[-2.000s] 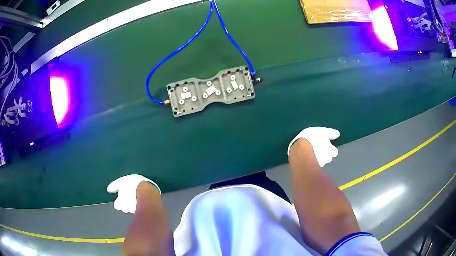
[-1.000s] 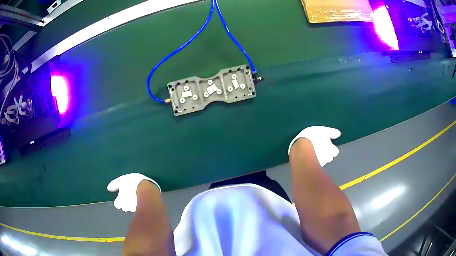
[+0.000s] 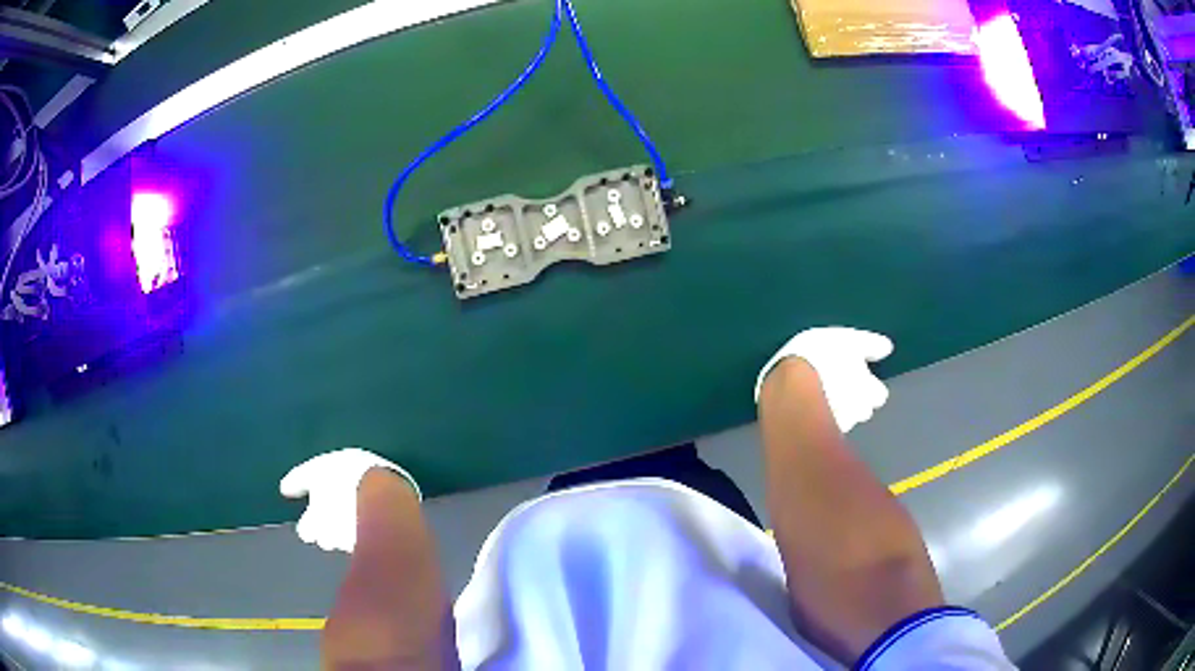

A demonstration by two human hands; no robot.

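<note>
The grey metal hosed block (image 3: 557, 233) lies on the green mat in front of me, its waisted face with pale fittings and screws upward. A blue air hose (image 3: 426, 155) runs to both of its ends. My left hand (image 3: 336, 498), in a white glove, is at the mat's near edge, left and nearer to me than the block. My right hand (image 3: 836, 376), also gloved in white, is at the near edge on the right. Neither hand touches the block. Both look empty, with fingers partly spread; the undersides are hidden.
Violet-white lamps glow at the left station (image 3: 153, 240) and the right station (image 3: 1012, 72). A flat amber wrapped board (image 3: 885, 29) lies beside the right lamp. A white strip (image 3: 288, 63) crosses the mat behind the block. Grey floor with yellow lines (image 3: 1035, 417) lies beyond the near edge.
The glow at the left station has changed shape and its lower part looks partly covered. The block and both hands have stayed practically in place.
</note>
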